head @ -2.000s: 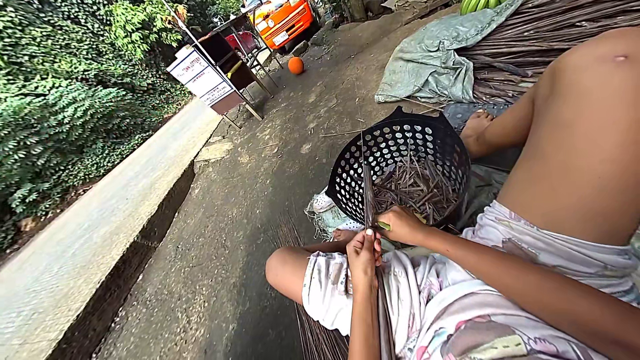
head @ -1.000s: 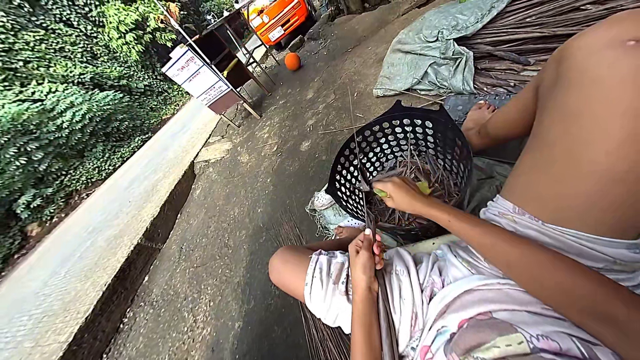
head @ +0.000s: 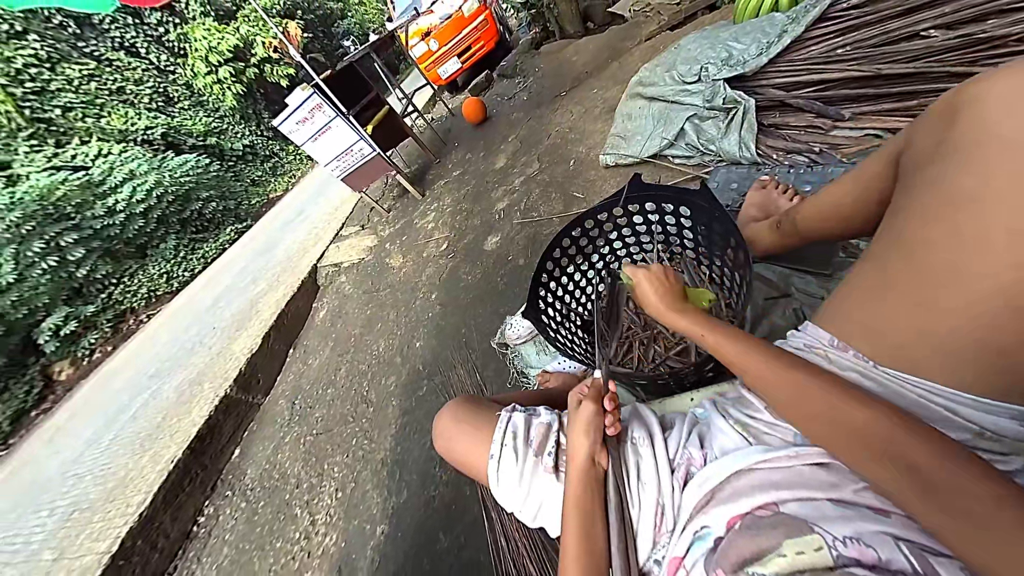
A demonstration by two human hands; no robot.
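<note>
My left hand [head: 592,412] is closed around a dry brown palm leaf [head: 620,496], which runs down across my lap. A thin midrib rises from that fist. Over the black plastic basket [head: 560,264], my right hand [head: 656,290] grips a knife with a yellow-green handle [head: 701,298]; its blade is mostly hidden by the fingers. Loose strips of the leaf hang beside this hand. Brown leaf scraps [head: 652,344] lie inside the basket. Thin stripped midribs [head: 512,532] lie on the ground by my bent leg.
A grey-green sack [head: 680,104] lies beside a large pile of dry leaves [head: 848,72] at the upper right. Green bananas [head: 760,8] rest behind. Farther off are an orange ball [head: 474,110], a signboard bearing writing [head: 332,140] and an orange vehicle [head: 456,44]. A concrete road edge [head: 232,392] runs along the left.
My right hand has moved from close beside my left hand, up and away over the basket. My left hand keeps its hold on the leaf at about the same place.
</note>
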